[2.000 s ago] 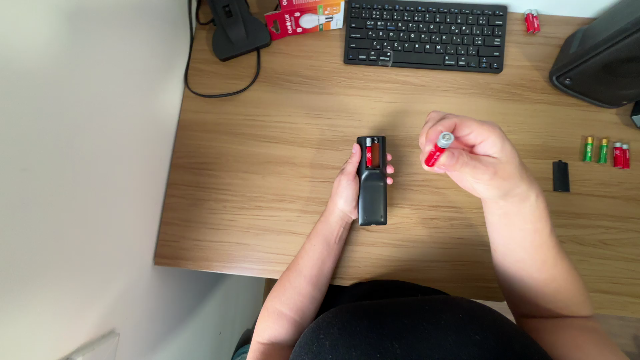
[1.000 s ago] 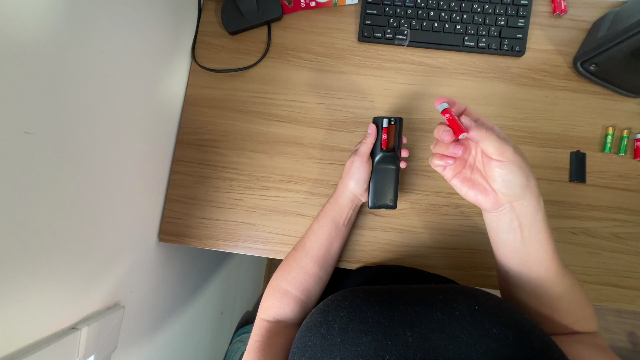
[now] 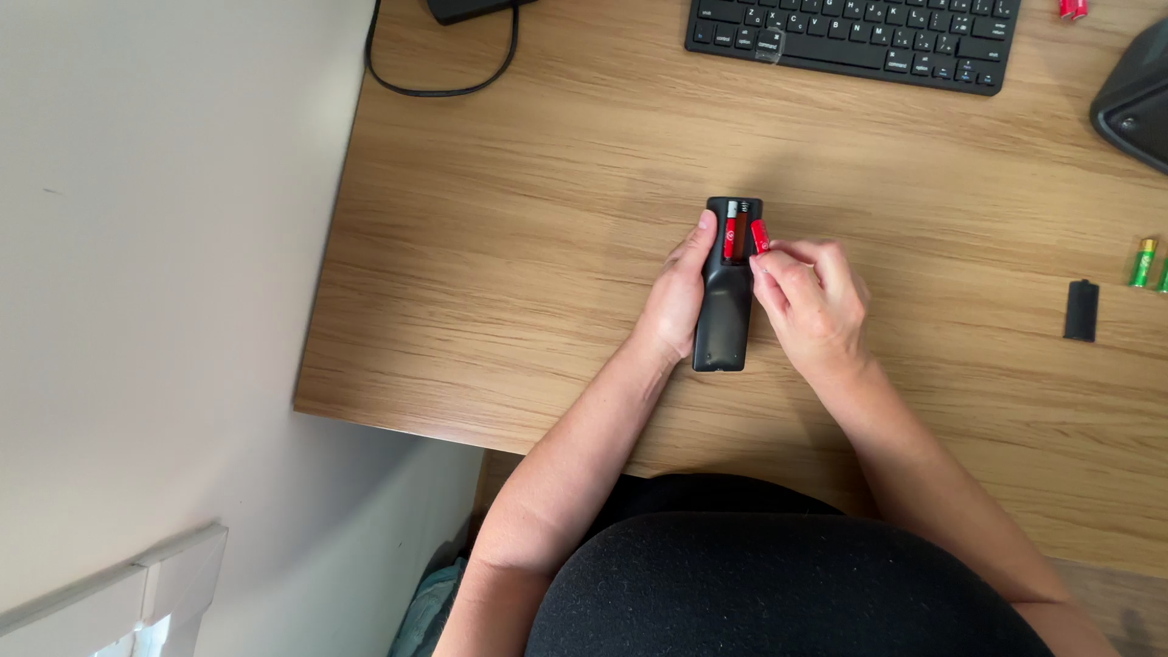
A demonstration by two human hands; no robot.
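My left hand [image 3: 680,297] holds a black remote control [image 3: 725,319] from its left side, back face up, with the battery compartment uncovered. One red battery [image 3: 730,235] lies in the left slot of the compartment; the right slot shows bare, with a spring at its top. Between the fingertips of my right hand [image 3: 812,297] is a second red battery [image 3: 760,236], tilted, at the right edge of the compartment. The black battery cover [image 3: 1081,311] lies apart on the wooden desk to the right.
Green batteries [image 3: 1142,263] stand or lie at the right edge; which, I cannot tell. A black keyboard [image 3: 853,41] is at the back, with small red batteries [image 3: 1073,8] beyond its right end. A black speaker-like device [image 3: 1141,100] sits at right, and a black cable [image 3: 438,92] loops at back left.
My right hand has moved left with its red battery, from clear of the remote control to the compartment's right edge. My left hand still holds the remote control.
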